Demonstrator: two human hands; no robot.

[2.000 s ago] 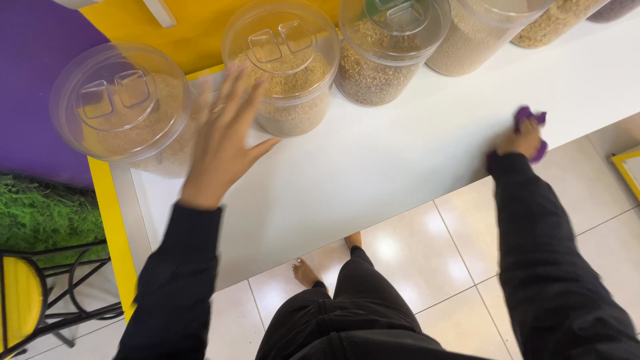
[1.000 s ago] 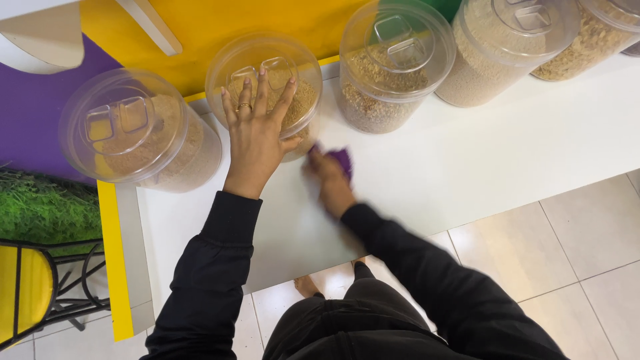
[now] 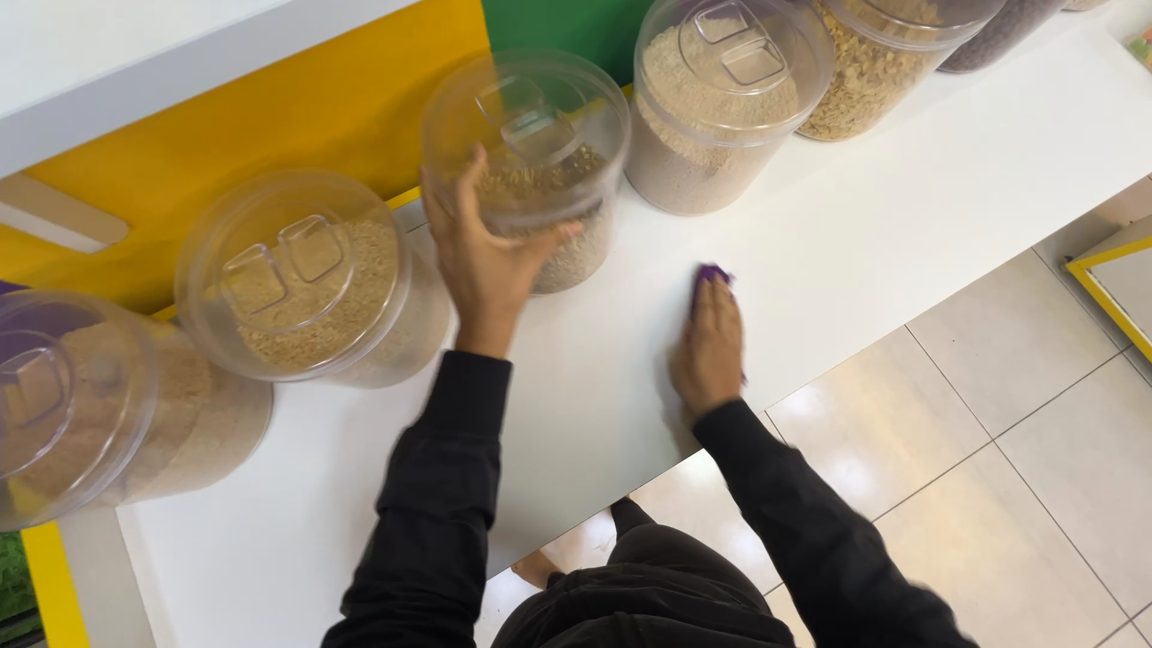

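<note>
My left hand point(image 3: 490, 261) grips the side of a clear plastic jar point(image 3: 576, 243) part-filled with grain, its thumb and fingers spread around the wall below the lid. Under my right hand point(image 3: 711, 346), a purple cloth point(image 3: 712, 273) is pressed flat on the white counter point(image 3: 603, 396); most of the cloth is hidden by the palm and fingers. Left of the held jar stands a jar of pale flakes point(image 3: 315, 297). A jar of fine, pale grain point(image 3: 711, 117) stands to its right.
A jar of brownish powder point(image 3: 189, 405) stands at the far left. Toward the upper right are a jar of yellow flakes point(image 3: 864, 72) and a dark-filled jar point(image 3: 1008, 36). A white shelf point(image 3: 180, 63) juts out at the upper left. Tiled floor point(image 3: 972, 459) lies beyond the counter's front edge.
My left hand has gone from the lid of the flake jar to the jar on its right. My right hand has moved rightward along the counter with the purple cloth since one second ago.
</note>
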